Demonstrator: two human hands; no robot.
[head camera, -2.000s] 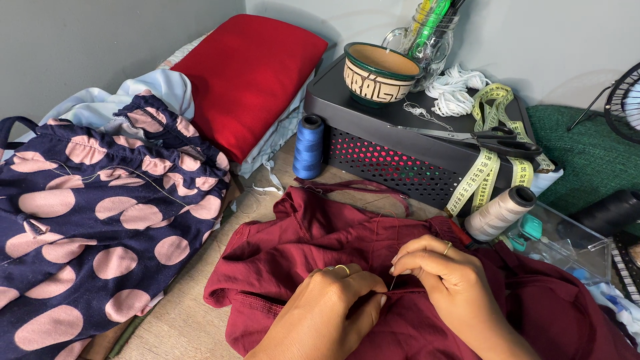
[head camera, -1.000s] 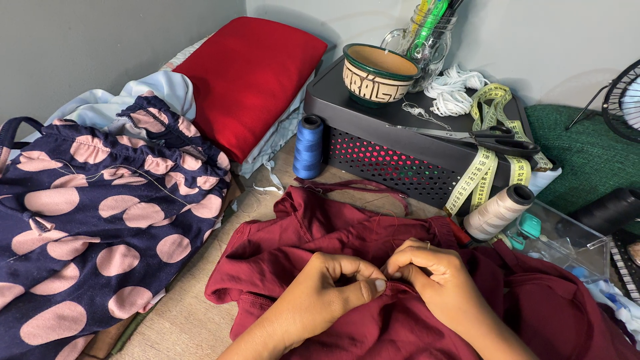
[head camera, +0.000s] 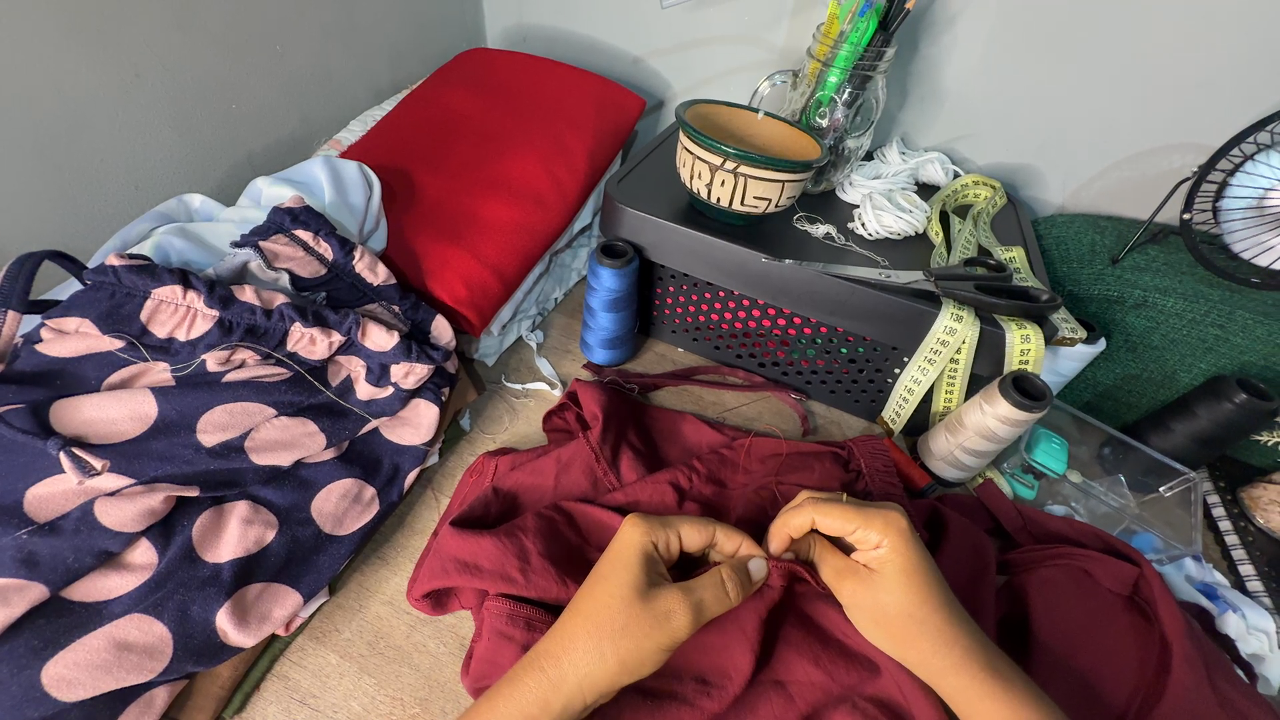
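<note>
A maroon garment (head camera: 690, 450) lies bunched over the wooden table. Both hands meet at a stitched seam near its middle. My left hand (head camera: 665, 590) pinches the cloth between thumb and forefinger. Close against it, my right hand (head camera: 850, 560) has its fingertips curled together on the same seam; whether they hold a needle is hidden. A thin reddish thread (head camera: 778, 455) rises in loops from the cloth just behind the fingers. A maroon fabric strap (head camera: 710, 378) lies behind the garment.
A navy polka-dot garment (head camera: 240, 430) covers the left side, beside folded red cloth (head camera: 500, 170). Behind stand a blue thread cone (head camera: 610, 305) and a black perforated box (head camera: 780, 340) bearing a bowl (head camera: 745, 165), scissors (head camera: 930, 277) and a tape measure (head camera: 945, 350). A beige thread cone (head camera: 980, 430) leans at right.
Two seconds ago a needle or thread showed between the hands, which were more apart. The fingertips have since come together on the seam, with the left thumb now plainly in view.
</note>
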